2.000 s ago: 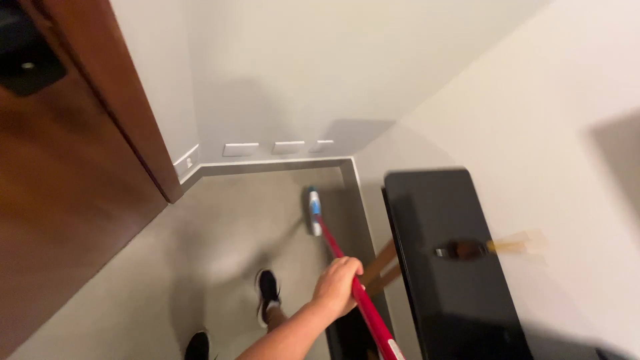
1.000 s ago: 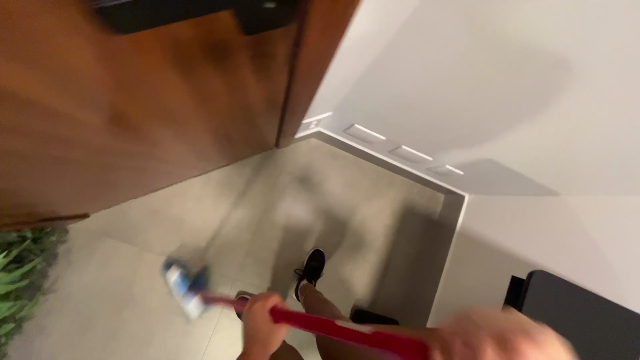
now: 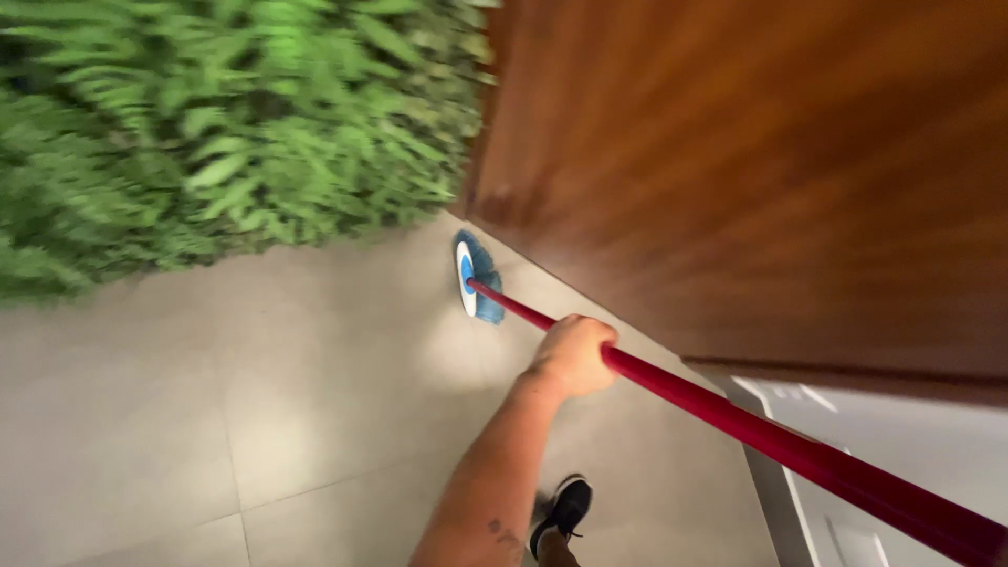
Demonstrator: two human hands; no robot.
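My left hand (image 3: pixel 579 354) is closed around the red handle (image 3: pixel 732 417) of a broom, at the middle of the view. From there the handle runs to the lower right edge. The broom's white and blue head (image 3: pixel 466 277), with blue bristles (image 3: pixel 488 291), is at the floor near the corner between the plants and the wooden door. The bristles face the door side. My right hand is out of view.
Green fern-like foliage (image 3: pixel 236 142) fills the upper left. A brown wooden door (image 3: pixel 748 197) is at the upper right, above a pale wall (image 3: pixel 929 457) with a grey baseboard (image 3: pixel 768 488). My black shoe (image 3: pixel 571 504) stands on the tiled floor (image 3: pixel 339 378).
The view has swung left, away from the black bench-like surface. The broom head has moved from the wall corner, along the door, to beside the foliage. My right hand has left the view.
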